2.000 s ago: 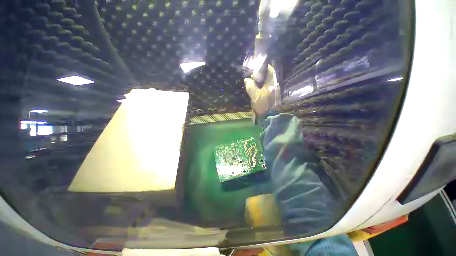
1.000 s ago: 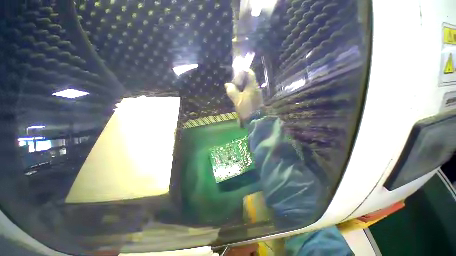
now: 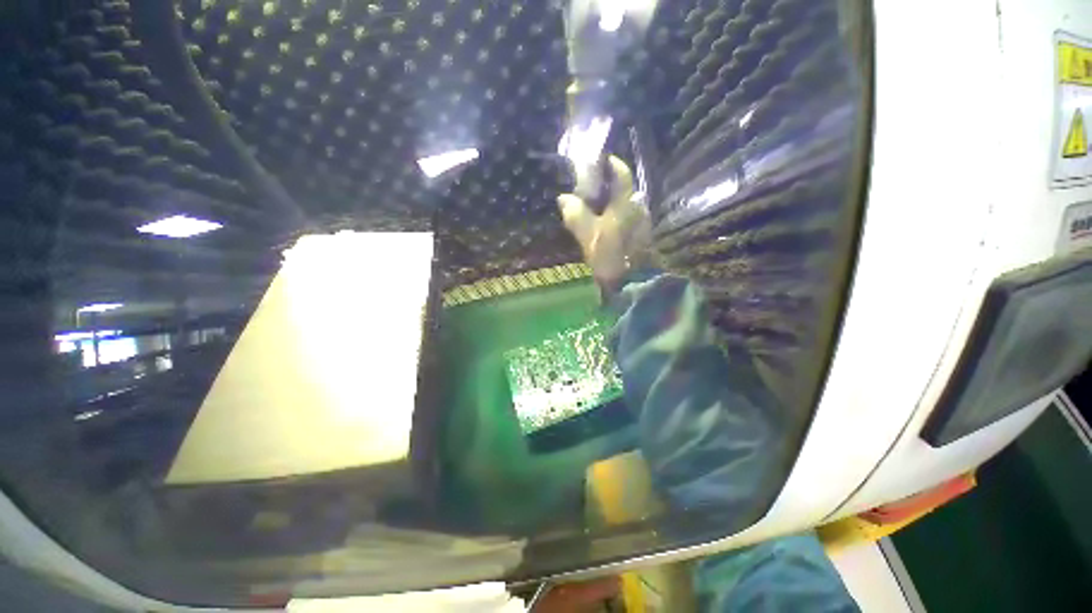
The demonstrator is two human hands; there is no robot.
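Behind the clear window, my gloved right hand (image 3: 608, 225) is raised at the back of the booth, its fingers around the lower end of a pale upright tool (image 3: 589, 114). Glare blurs the exact grip. The blue sleeve (image 3: 689, 383) reaches in from the lower right. A green circuit board (image 3: 563, 377) with silvery points lies tilted over the green mat (image 3: 479, 419), below my hand; the sleeve touches or overlaps its right edge in the view. A dark shadow or edge shows under the board. My left hand is not in view.
A large cream panel (image 3: 329, 359) stands left of the mat. Dark bumpy foam (image 3: 347, 108) lines the booth. A yellow piece (image 3: 618, 485) is beside the sleeve. White cloth (image 3: 401, 598) lies at the lower edge. A dark display (image 3: 1018, 347) is on the white housing (image 3: 934, 180) at right.
The view has turned right, showing more of the white housing. Since one second ago, my right hand and sleeve have shifted slightly right. The board looks nearly unchanged on the mat.
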